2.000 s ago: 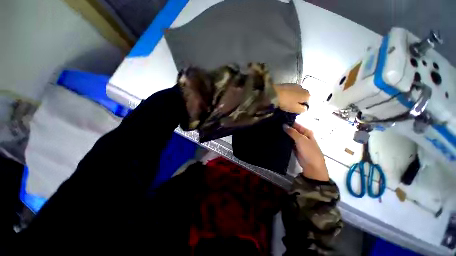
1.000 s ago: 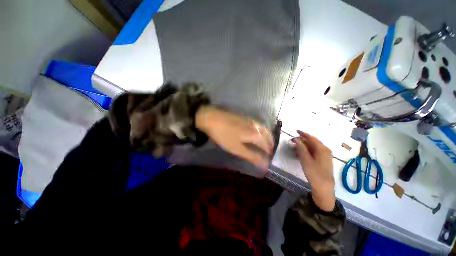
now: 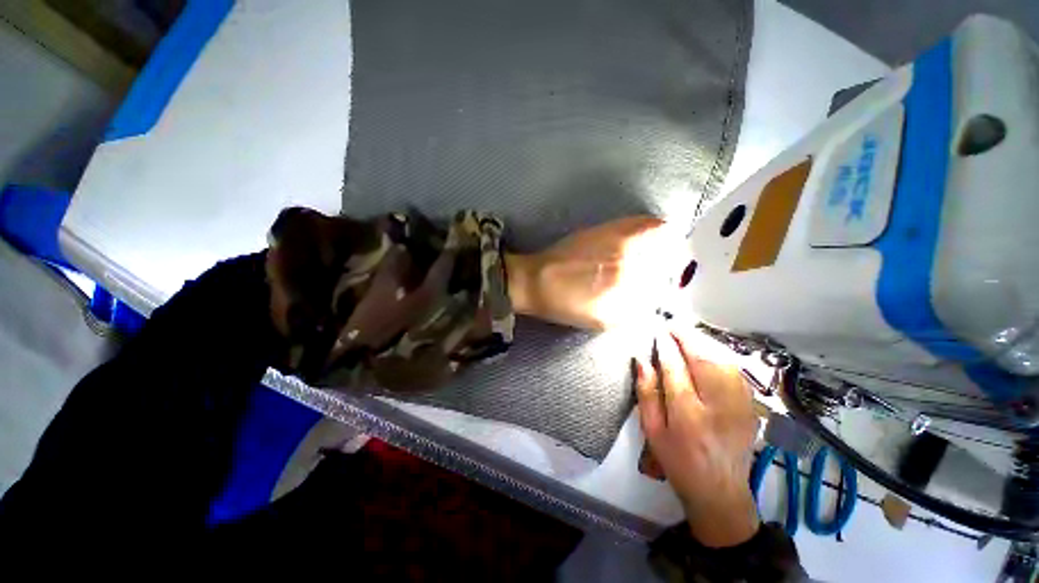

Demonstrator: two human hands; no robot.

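The grey fabric panel [image 3: 536, 114] lies flat across the white table, with a stitched line along its right side. My left hand [image 3: 587, 273] rests on the panel beside the needle area, its fingers washed out by the lamp light. My right hand [image 3: 697, 421] is just below it, fingertips on the panel's lower right edge by the needle area. The machine head [image 3: 843, 216] stands close to both hands on the right. The needle and presser foot are lost in the glare. Whether the fingers pinch the cloth is not clear.
Scissors with blue loop handles [image 3: 829, 492] lie right of my right hand, partly hidden. A small black item [image 3: 925, 460] lies beyond them. The measuring scale [image 3: 456, 456] runs along the table's front edge. A blue bin [image 3: 264, 446] is below the table edge.
The grey panel now lies flatter, its lower corner showing near the front edge. My left hand has moved right to the needle area and both hands are close together. The view has moved nearer the machine head.
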